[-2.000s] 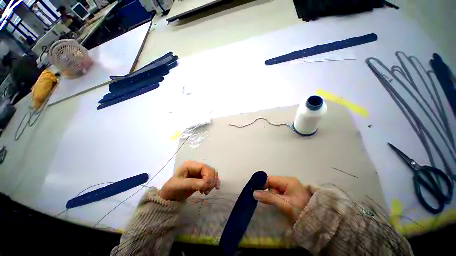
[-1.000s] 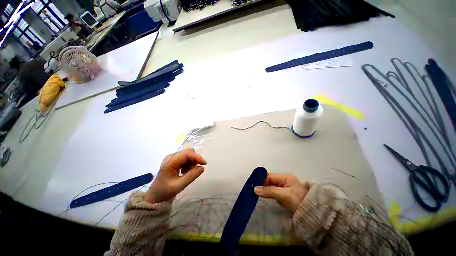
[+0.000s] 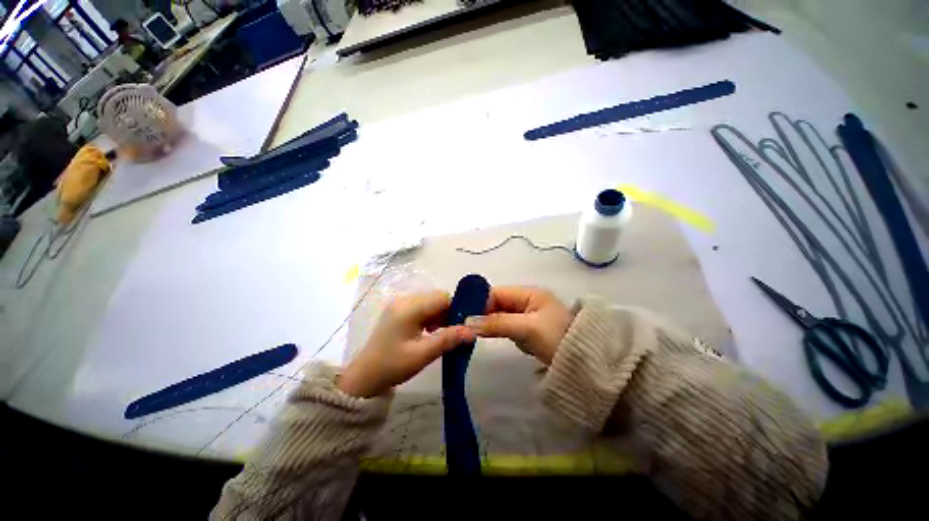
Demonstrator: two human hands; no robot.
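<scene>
A narrow navy strap (image 3: 460,397) hangs down towards the near table edge, its rounded end up between my hands. My left hand (image 3: 405,338) pinches the strap's left edge below the rounded end. My right hand (image 3: 525,321) holds its right edge, thumb on the face. The two thumbs nearly meet on the strap. No needle can be made out at the fingertips. Fine dark thread lengths cross my left sleeve. The beige-grey board (image 3: 652,285) lies under my hands.
A white thread cone (image 3: 599,232) stands on the board. Scissors (image 3: 830,346) and grey-blue trim loops (image 3: 815,219) lie at right. Navy straps are stacked (image 3: 273,175) at far left; single ones lie at near left (image 3: 212,381), top and right. A crinkled clear bag (image 3: 395,254) lies by the board.
My left hand has moved right and closed on the strap. My right hand and the strap's rounded end have moved up and left, and the strap now hangs more upright.
</scene>
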